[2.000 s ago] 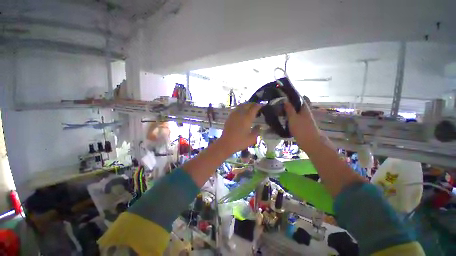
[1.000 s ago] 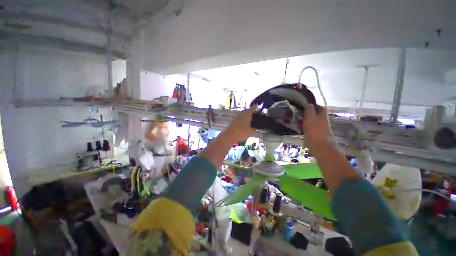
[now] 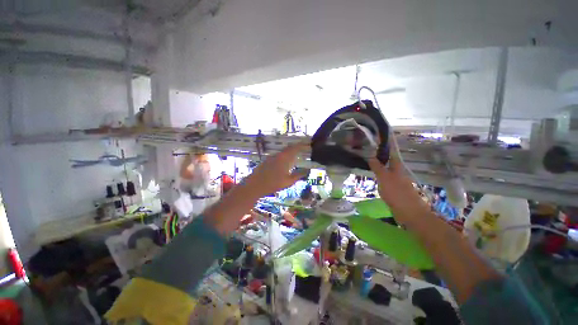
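The black headset (image 3: pixel 342 154) is upright at the overhead rail (image 3: pixel 469 159), its curved band on top and a small red light at its upper edge. A white charging cable (image 3: pixel 379 105) loops from its top down the right side. Something pale shows inside the band. My right hand (image 3: pixel 391 174) is at the headset's lower right edge, fingers against it. My left hand (image 3: pixel 285 166) is just left of the headset, fingers apart, and appears to hold nothing.
A hanging fan (image 3: pixel 386 238) with green blades is below the rail. Sewing benches with dark thread cones (image 3: pixel 350 249) and cloth lie beneath. A white panel with a yellow mark (image 3: pixel 500 228) is at the right. Clothes-like items (image 3: pixel 223 119) stand on the rail.
The headset has been turned so its band arches upward, and the white cable now shows at its top. My left hand has come away to the left. My right hand has stayed at the headset.
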